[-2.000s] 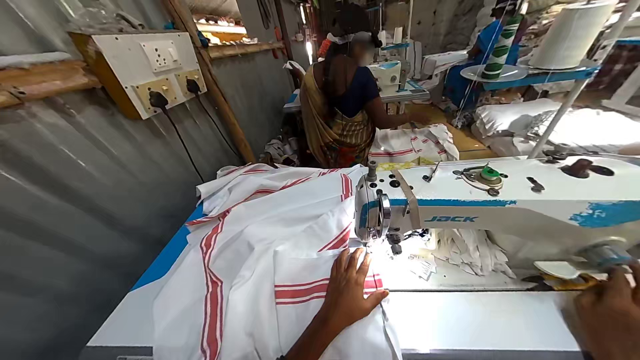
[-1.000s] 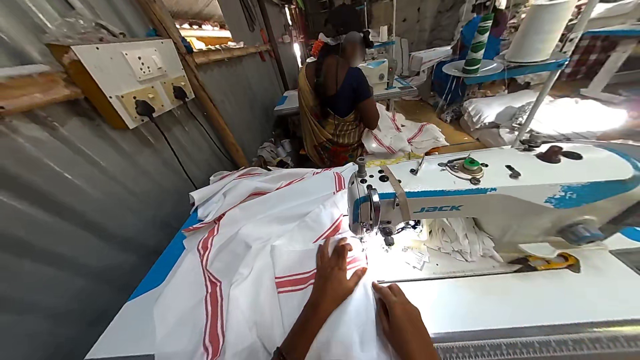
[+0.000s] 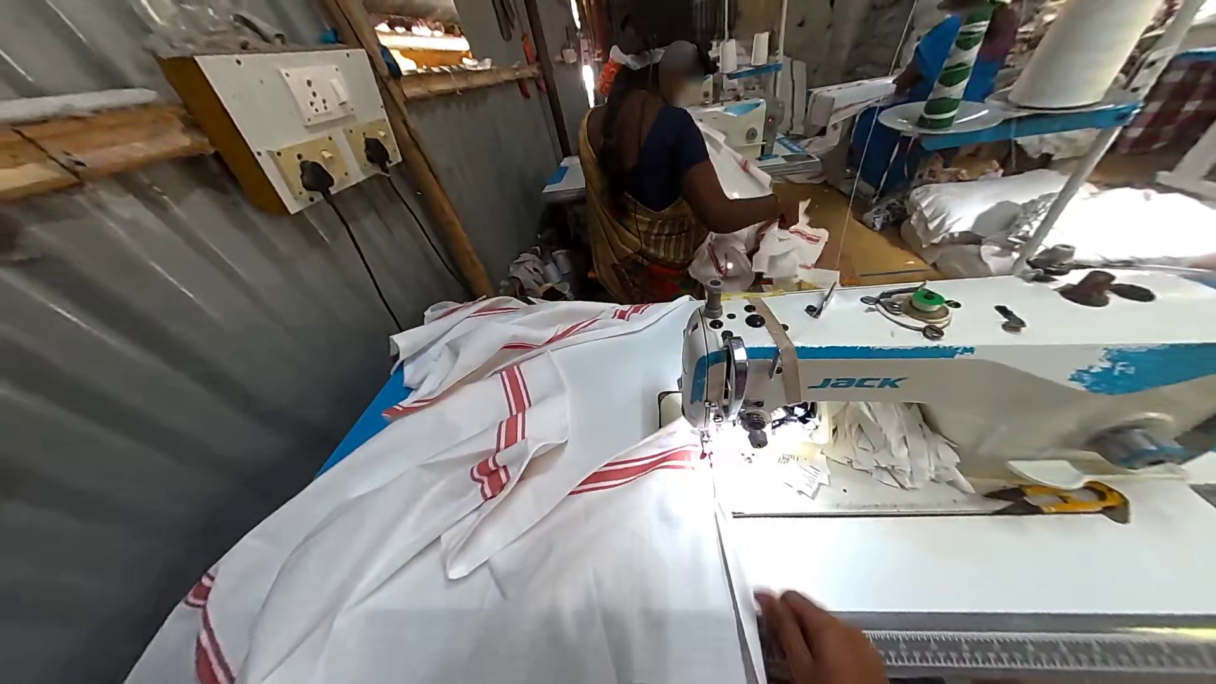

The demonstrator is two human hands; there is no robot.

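White cloth with red stripes (image 3: 589, 532) lies spread over the left of the table, its right edge running from under the needle area of a Jack sewing machine (image 3: 855, 380) down to the near table edge. At that edge my right hand (image 3: 817, 641) pinches the cloth's border between thumb and fingers, partly cut off by the frame's bottom. A lit lamp glows at the needle, where the presser foot is hard to make out. My left hand is out of view.
Yellow-and-black thread snips (image 3: 1073, 499) and white labels or scraps (image 3: 893, 446) lie by the machine arm. A metal ruler (image 3: 1035, 651) runs along the front edge. A switchboard (image 3: 323, 114) hangs on the corrugated wall. A person (image 3: 665, 171) handles similar cloth ahead; thread cones stand right.
My left hand, on the cloth near the needle before, has left the view. My right hand has moved down toward the near edge, and the cloth's striped part lies differently.
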